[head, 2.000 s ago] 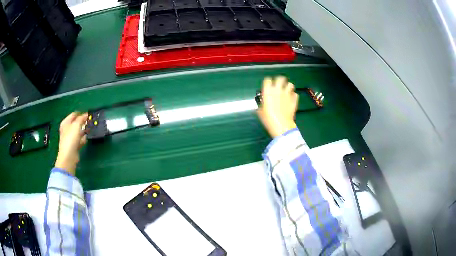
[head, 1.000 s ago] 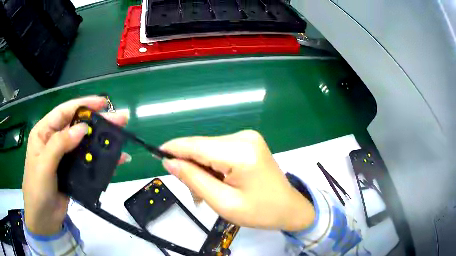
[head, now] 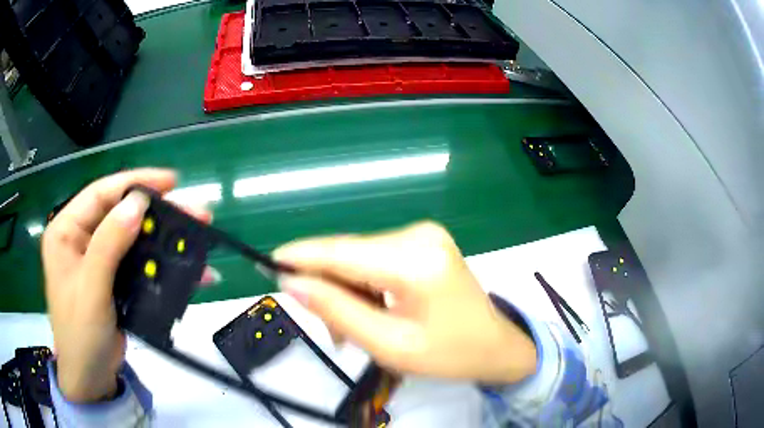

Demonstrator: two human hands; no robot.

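Note:
A black phone middle frame (head: 159, 288) is held up and tilted above the white sheet. My left hand (head: 88, 276) grips its camera end, with yellow dots facing up. My right hand (head: 402, 301), slightly blurred, has its fingertips closed on the upper side rail. Whether a separate thin strip is in those fingers cannot be told. The frame's far end shows orange-gold parts below my right hand. A second middle frame (head: 266, 333) lies on the white sheet behind the held one, partly covered by it.
Set-aside frames (head: 33, 380) lie at the sheet's left edge. Tweezers (head: 561, 306) and another frame (head: 605, 276) lie at its right. The green belt (head: 335, 209) carries a frame (head: 544, 155) at far right. Black trays (head: 385, 33) and a red tray (head: 335, 84) stand beyond; a grey cabinet is right.
Since two seconds ago, both hands have come back from the belt and one frame is now held between them. In the last second they barely moved; another frame has appeared at the belt's right.

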